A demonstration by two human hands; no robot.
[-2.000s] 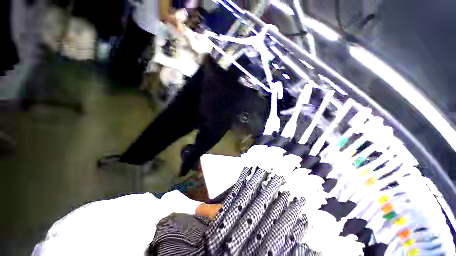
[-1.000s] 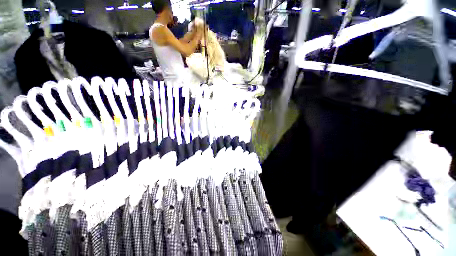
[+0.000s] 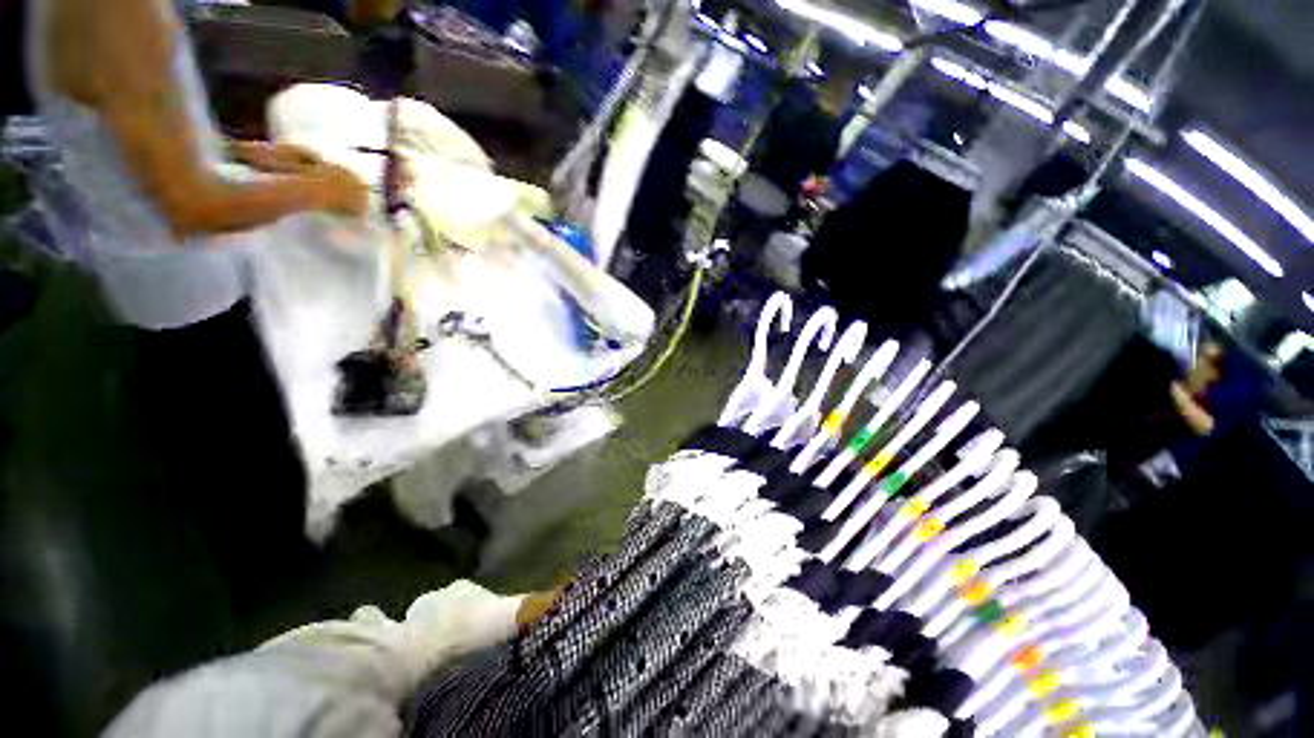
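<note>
Striped grey-black garments [image 3: 605, 606] with white frilly tops hang in a tightly packed row from the lower centre to the lower right. Their white plastic hangers [image 3: 994, 505] carry small yellow, orange and green size markers. My left hand [image 3: 541, 608] shows only as a small patch of skin at the end of a white sleeve, against the left side of the striped garments. Its fingers are hidden, so I cannot tell if it grips them. My right hand is not in view.
A person [image 3: 144, 159] stands at the left beside a white worktable [image 3: 476, 375] with pale cloth and a dark-based stand on it. Dark garments [image 3: 886, 238] hang behind the row. Another person [image 3: 1199, 389] is at the far right.
The view has swung and tilted. The packed row has shifted to the lower right, the worktable and person appear larger at left, and my left sleeve and hand show again.
</note>
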